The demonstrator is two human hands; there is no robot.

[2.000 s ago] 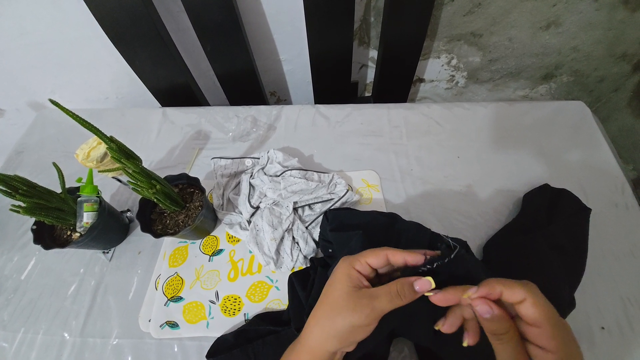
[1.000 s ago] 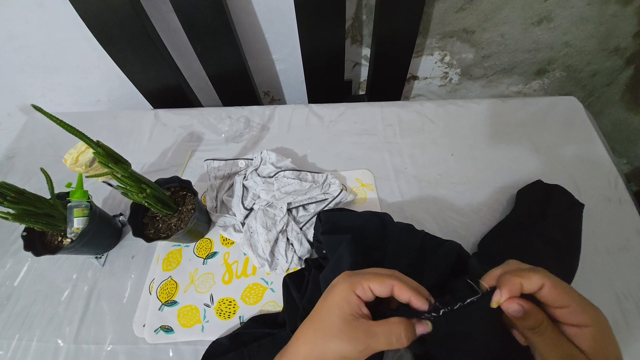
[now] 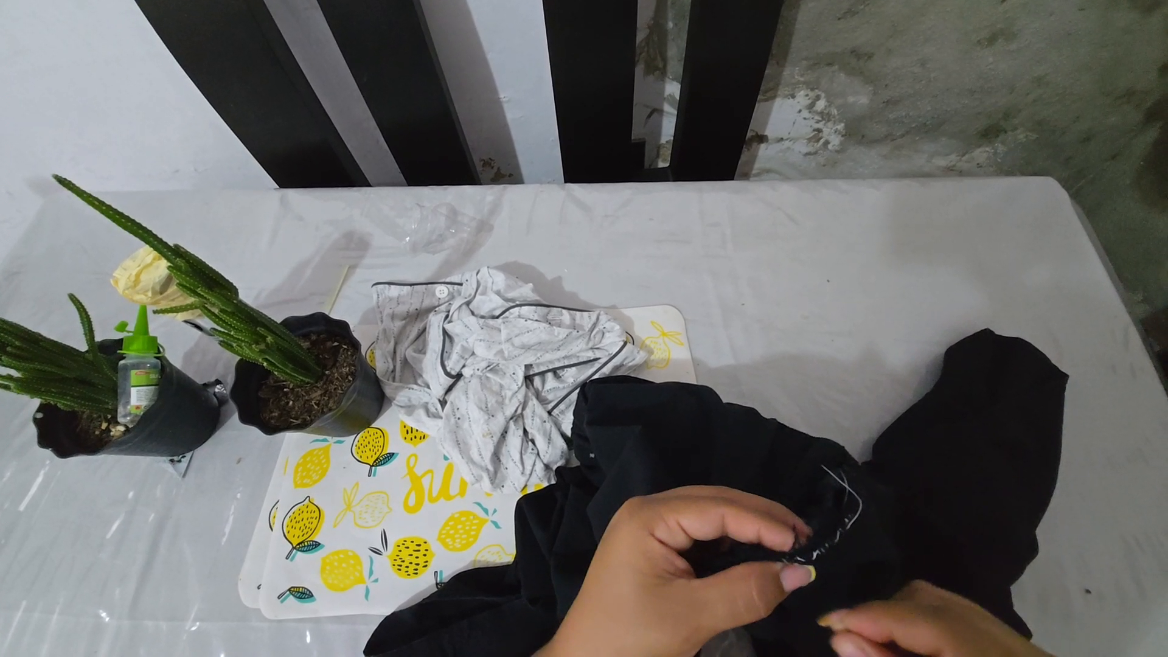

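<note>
A black cloth garment (image 3: 675,438) lies bunched at the lower middle and right, one part of it spreading to the right (image 3: 976,456). White thread stitches (image 3: 844,511) run along its edge. My left hand (image 3: 684,566) pinches that edge between thumb and fingers. Just right of it and lower, my right hand (image 3: 922,625) has its thumb and fingertips close together over the black cloth; whether they hold a needle or thread is too small to tell, and the frame's bottom edge cuts off part of the hand.
A crumpled light patterned garment with dark piping (image 3: 511,383) rests on lemon-print placemats (image 3: 365,547). Two potted cactus-like plants (image 3: 333,401) (image 3: 164,411) stand at the left, with a small green-capped bottle (image 3: 139,374) in one pot. Dark slats (image 3: 593,91) rise behind the covered table (image 3: 867,265).
My right hand has moved down and away from the stitched edge, which it was touching one second ago. My left hand still grips the cloth edge.
</note>
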